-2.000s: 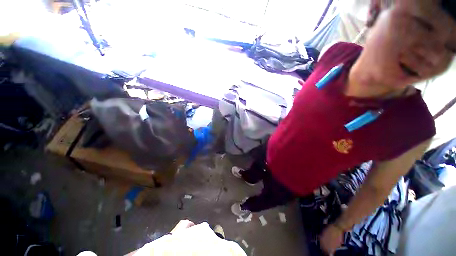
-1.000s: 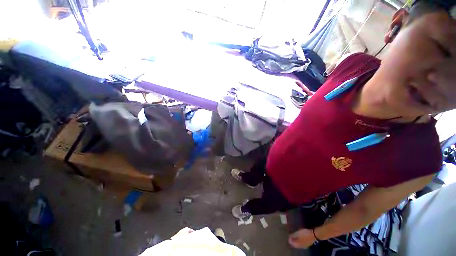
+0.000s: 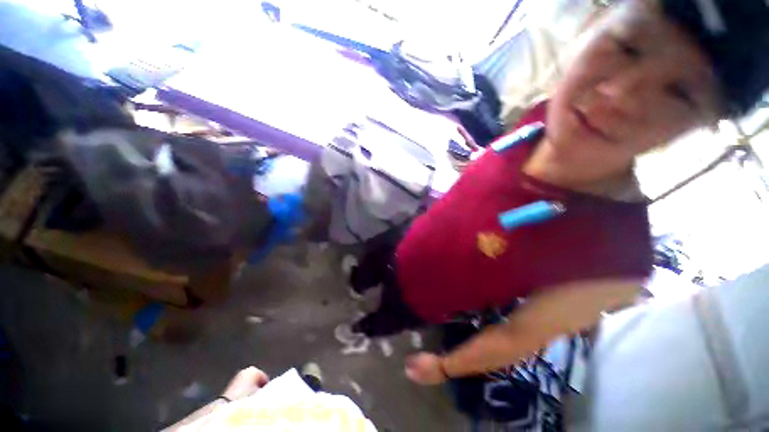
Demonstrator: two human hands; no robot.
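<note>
My left hand (image 3: 246, 381) shows small and blurred at the bottom edge, beside the pale shirt on my body (image 3: 291, 409). A dark band is on its wrist; its fingers are too unclear to tell open from closed. My right hand is out of the picture. A person in a dark red sleeveless top (image 3: 514, 245) stands close in front, to the right. Black-and-white striped fabric pieces (image 3: 548, 380) lie at the lower right, partly hidden behind that person's arm.
A cardboard carton (image 3: 110, 261) with a dark grey bag (image 3: 169, 190) on it is at left. Grey fabric (image 3: 371, 181) hangs from a bright, purple-edged table (image 3: 244, 122). Scraps litter the floor (image 3: 278, 325). A pale, light-blue surface (image 3: 683, 363) is at the lower right.
The view has shifted right, so the carton and table sit further left. The person's face has turned more towards me. My left hand shows more clearly beside my shirt.
</note>
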